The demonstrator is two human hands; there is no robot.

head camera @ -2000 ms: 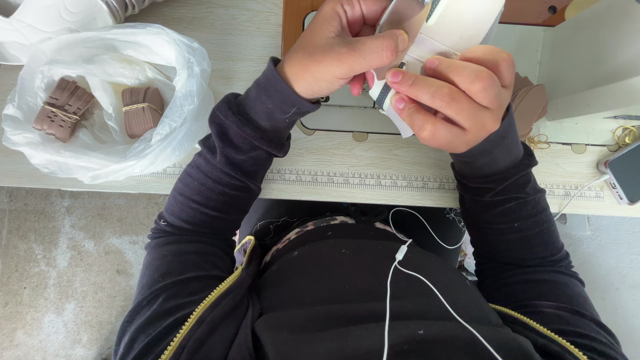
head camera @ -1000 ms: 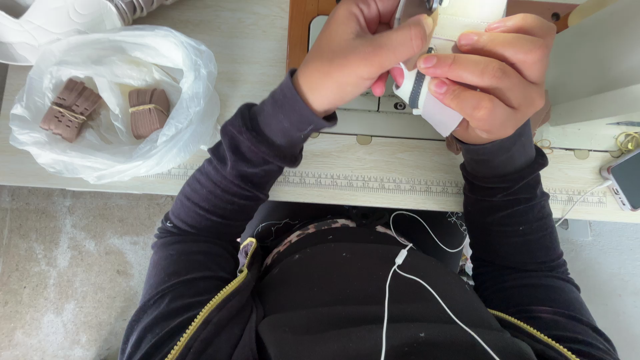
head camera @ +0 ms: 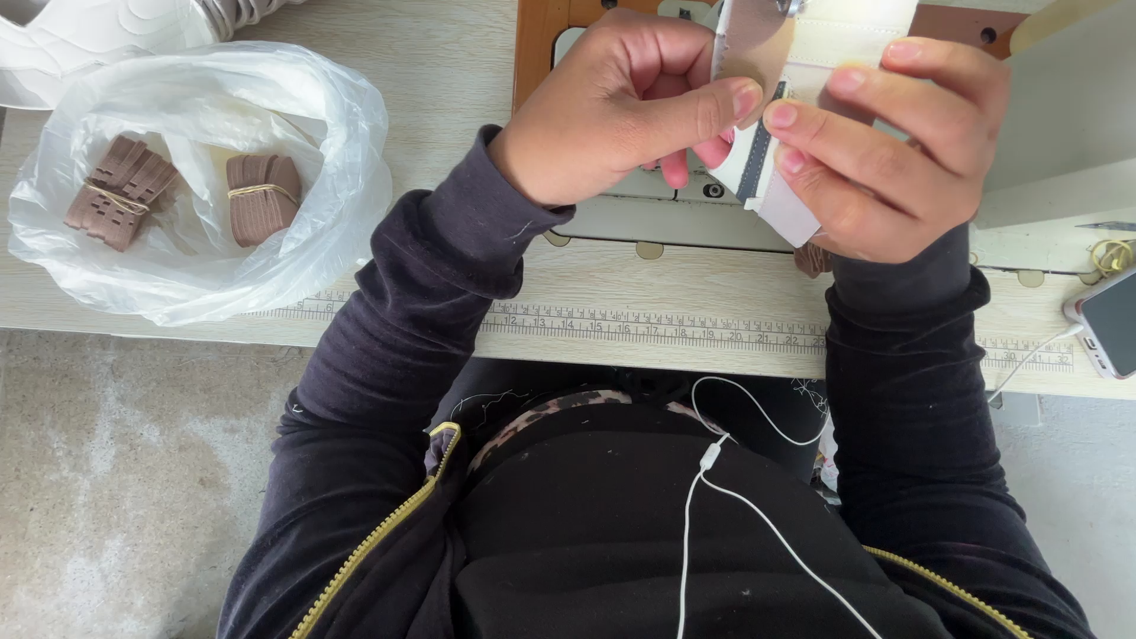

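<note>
My left hand (head camera: 635, 111) pinches the brown edge of a stitched white and brown piece (head camera: 839, 44), probably leather or synthetic, with its thumb on top. My right hand (head camera: 896, 146) grips the same piece from the right, fingertips close to my left thumb. A dark stitched strip (head camera: 761, 155) runs along the piece's lower part, between the two hands. Both hands are raised over the bed of a sewing machine (head camera: 683, 213). A small metal part (head camera: 789, 7) shows at the top edge of the view, against the piece; whether it touches is unclear.
At the left an open white plastic bag (head camera: 346, 133) holds two bundles of brown pieces (head camera: 124, 191), tied with bands. White material (head camera: 106, 40) lies behind it. A printed ruler (head camera: 621, 330) runs along the table's front edge. A phone (head camera: 1109, 324) with a white cable lies at the right edge.
Both hands moved a little right with the piece from the first frame to the second. The piece now hangs more steeply, with more of its dark strip showing.
</note>
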